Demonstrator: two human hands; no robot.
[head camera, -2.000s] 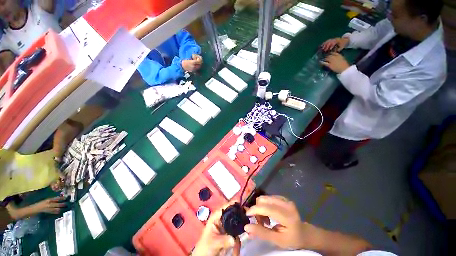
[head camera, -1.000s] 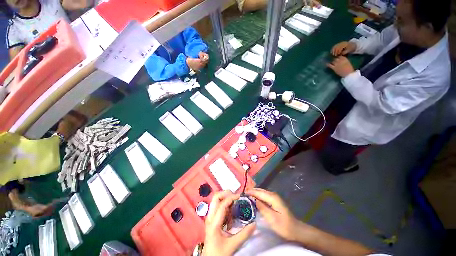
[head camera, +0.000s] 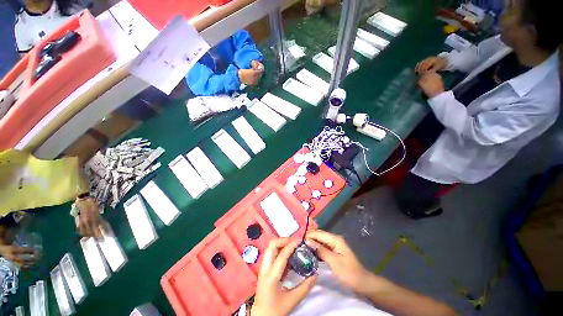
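Note:
My left hand (head camera: 276, 278) and my right hand (head camera: 339, 256) hold a round dark smartwatch body (head camera: 304, 260) between them, its face up with small green marks, above the near edge of the red-orange compartment tray (head camera: 191, 281). A thin dark cable runs from the watch's top toward the charging tray. In the tray's wells lie a black round watch body (head camera: 254, 231), a black squarish one (head camera: 218, 260) and a round one with a pale face (head camera: 250, 253). A white pad (head camera: 279, 213) lies in the end compartment.
Behind are the charging tray (head camera: 333, 184) with white pucks, tangled white cables (head camera: 327, 143), a white camera (head camera: 336, 99) and a power strip (head camera: 371, 131). Long white boxes (head camera: 188, 176) line the green bench. A person in a white coat (head camera: 469, 123) stands at the right; others sit across.
The watch body has turned from its dark side to its lit face between my hands. The white boxes have shifted toward the lower left. A hand across the bench has moved onto the boxes.

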